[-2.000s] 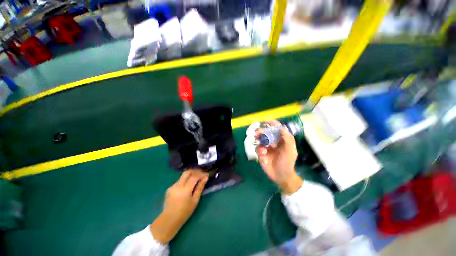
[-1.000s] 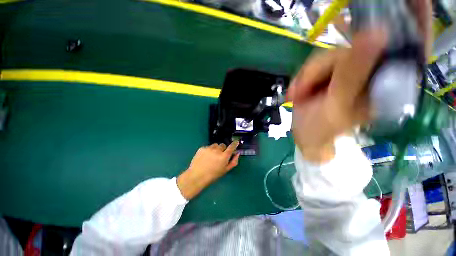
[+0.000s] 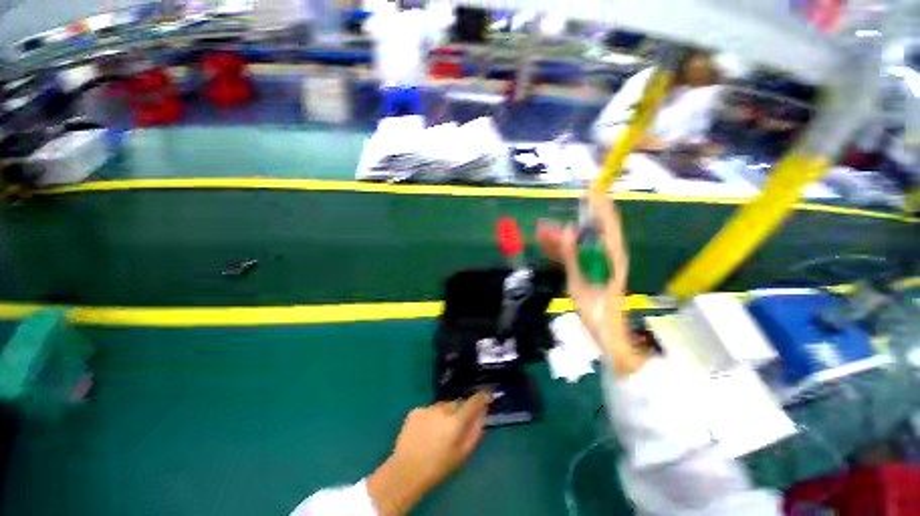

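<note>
The black clamp fixture stands on the green bench, its plate upright. Its toggle clamp has a red handle pointing up and a silver linkage reaching down towards a white pad. My left hand has its fingertips at the near base plate; whether they grip a small part is hidden. My right hand, blurred, is raised behind and right of the fixture, around the dispensing syringe with its green adapter. The needle cannot be made out.
White wipes lie right of the fixture. Beyond are a cream box, a blue box and a yellow post. A small dark part lies on the belt. A green object is at left. People are across the belt.
My right hand with the syringe has moved from close to the camera to farther away, beyond the fixture. My left fingertips stay at the base plate. The view has tilted up.
</note>
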